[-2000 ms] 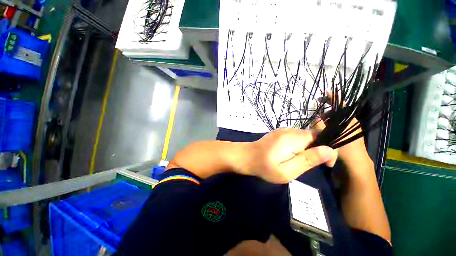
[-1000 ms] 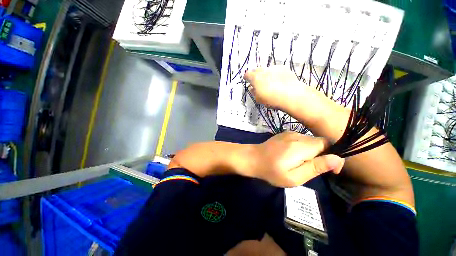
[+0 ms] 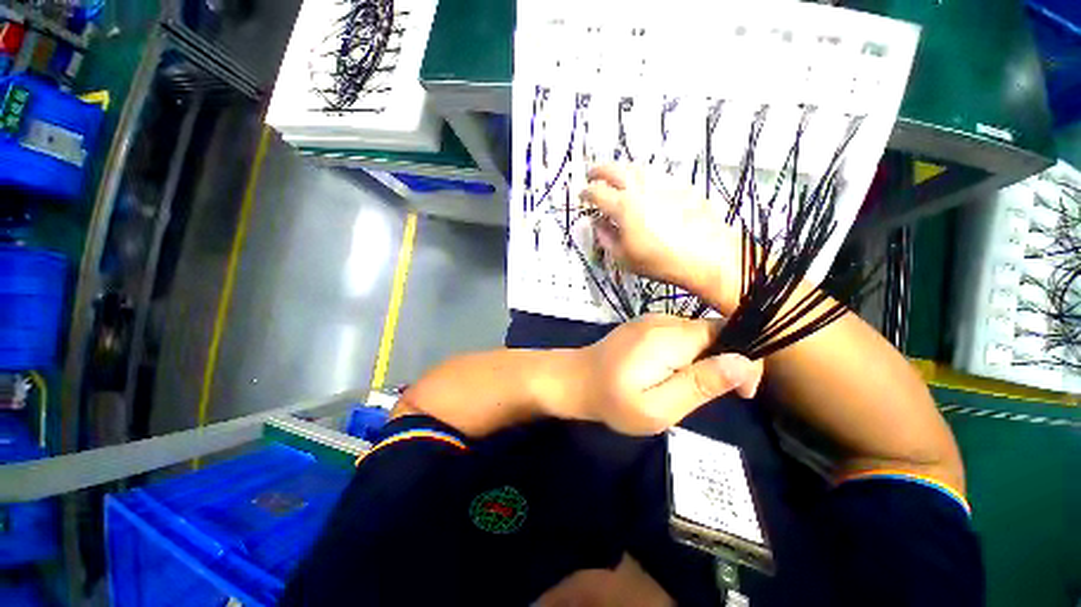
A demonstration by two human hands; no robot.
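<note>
The white carrier sheet (image 3: pixel 711 53) lies in front of me, its near edge over my lap. A row of black lead wires (image 3: pixel 541 154) hangs on it, their lower ends tangled. My left hand (image 3: pixel 670 374) is closed around a fanned bundle of black leads (image 3: pixel 788 279), which points up and right across my right forearm. My right hand (image 3: pixel 628 219) reaches over the sheet to its left part, fingers bent among the leads there. Whether its fingertips pinch a lead is too small to tell. My right forearm hides part of the sheet.
A white stack with black leads (image 3: pixel 356 119) is at the upper left on a green bench. Another white sheet stack (image 3: pixel 996 285) is at the right. A large blue bin (image 3: pixel 202 522) is at the lower left. A badge (image 3: pixel 715 489) hangs at my chest.
My right hand has moved left from beside the bundle to the sheet's left part. My left hand still holds the bundle, which has swung slightly left since a second ago.
</note>
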